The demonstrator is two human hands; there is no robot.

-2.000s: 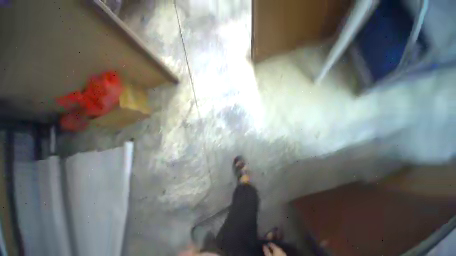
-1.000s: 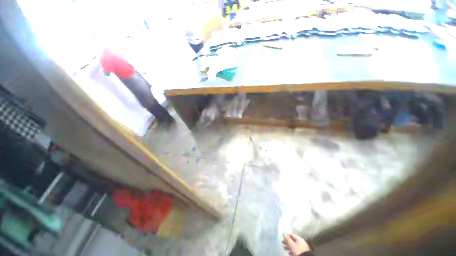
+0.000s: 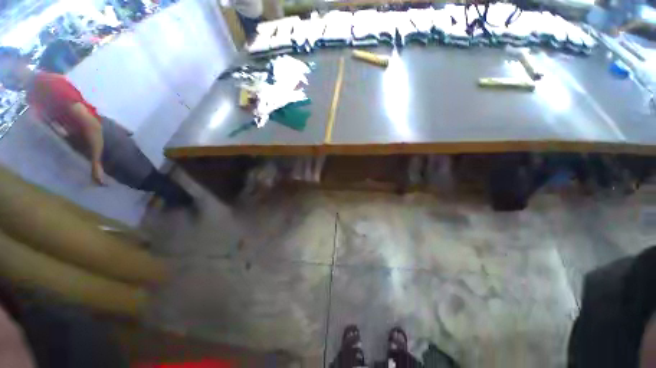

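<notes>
A large grey table point(image 3: 439, 122) spans the view ahead. A row of white-topped cut-piece stacks point(image 3: 424, 27) lies along its far side. White and dark green fabric scraps point(image 3: 282, 93) lie at its left end. A thin yardstick point(image 3: 334, 100) lies front to back. Short yellow bars lie on the table, one at the middle back point(image 3: 370, 57) and one at the right point(image 3: 506, 84). Blurred dark shapes and skin-toned patches, perhaps my arms, are cut off at the lower left and right edges; neither hand can be made out.
A person in a red top point(image 3: 68, 104) stands at the left beside a pale partition point(image 3: 155, 68). Blurred tan rolls point(image 3: 72, 251) are near at the lower left. Dark items point(image 3: 507, 183) sit under the table. My feet point(image 3: 374, 345) are on the worn concrete floor point(image 3: 431, 251).
The view has lifted from the floor and come round to face the table. The hand seen low in the earlier frame is gone from there. The person in red appears farther left.
</notes>
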